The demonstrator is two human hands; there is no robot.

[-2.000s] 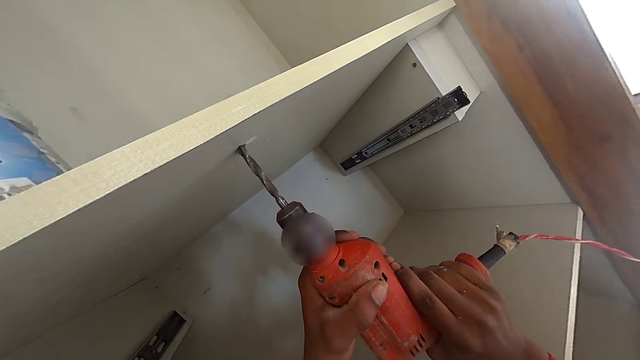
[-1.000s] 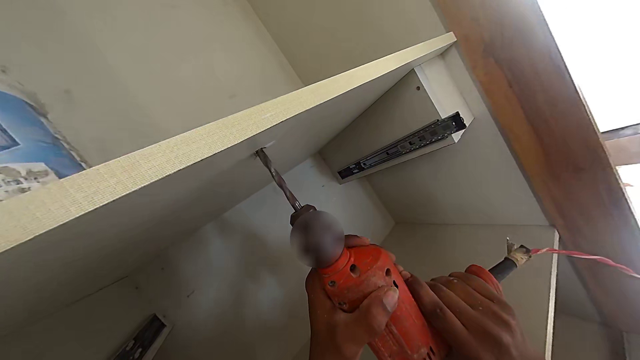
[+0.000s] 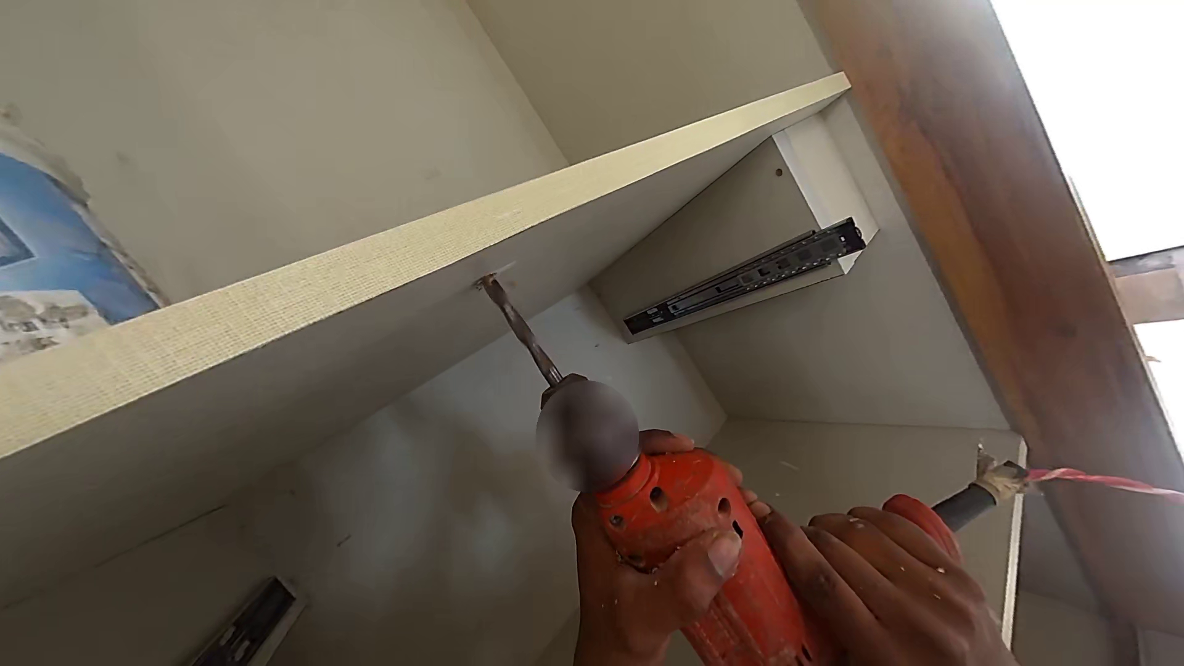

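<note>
A red corded power drill [image 3: 731, 573] points up and left, held by both my hands. My left hand [image 3: 638, 578] wraps the front of its body, the thumb lying across the casing behind the chuck. My right hand [image 3: 888, 587] grips the handle at the rear right, where the cord comes out. The chuck [image 3: 587, 435] looks blurred. From it a twist drill bit [image 3: 524, 333] reaches the underside of a light laminate board [image 3: 407, 333], its tip at a small hole there. How deep the tip sits cannot be told.
A black metal drawer slide [image 3: 749, 277] is fixed to a side strip at the right, and another slide [image 3: 245, 629] is at lower left. A brown wooden beam [image 3: 980, 240] runs down the right side. A red and white twisted wire [image 3: 1110, 483] trails right from the black cable [image 3: 967, 507].
The view has shifted somewhat. Both hands still hold the drill, and the bit remains against the board's underside.
</note>
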